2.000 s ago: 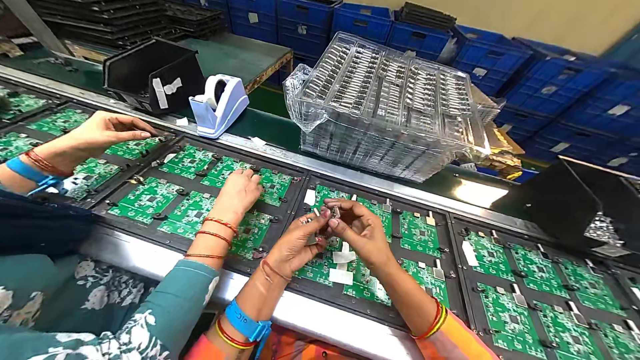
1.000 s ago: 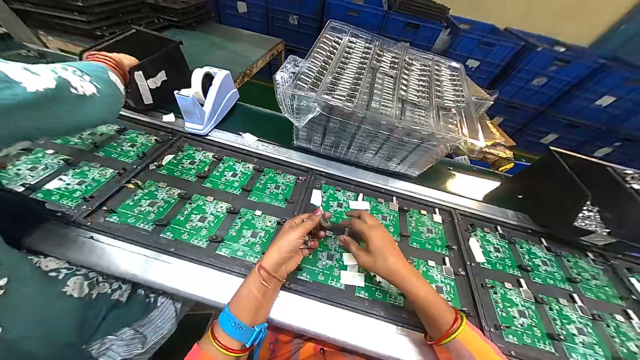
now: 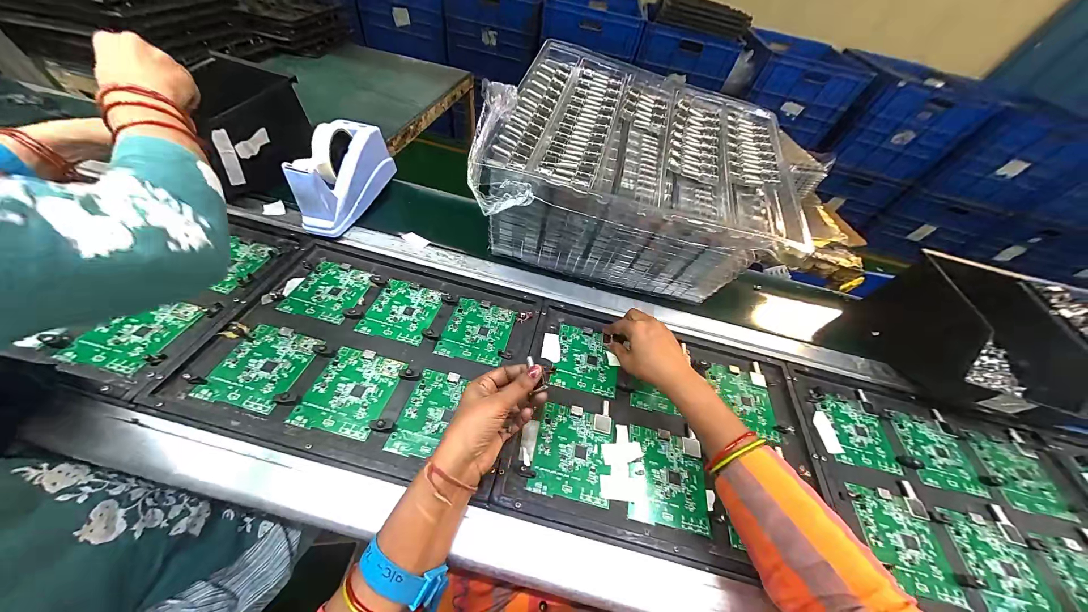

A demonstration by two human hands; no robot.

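Observation:
My left hand [image 3: 501, 404] holds small metal-tipped connector parts between thumb and fingers, over the left edge of a black pallet [image 3: 500, 497] with green circuit boards. My right hand [image 3: 646, 344] has its fingertips pinched at the upper right corner of a circuit board [image 3: 583, 365]; whether it grips a small part is hidden. White tape pieces [image 3: 623, 476] lie across two lower boards, a circuit board [image 3: 565, 455] and its neighbour [image 3: 671, 480]. Some boards there carry silver connectors [image 3: 603, 421] at their top edges.
Stacked clear plastic trays [image 3: 629, 170] of metal connectors stand behind the line. A tape dispenser [image 3: 340, 178] and black bin [image 3: 255, 127] are at back left; another black bin [image 3: 926, 323] is at right. A co-worker's arm [image 3: 119, 212] reaches over the left boards. Blue crates [image 3: 918, 127] stand behind.
My hands, close together over the boards before, are now farther apart, the right one at a board's upper corner. The co-worker's arm has moved to the black bin's side.

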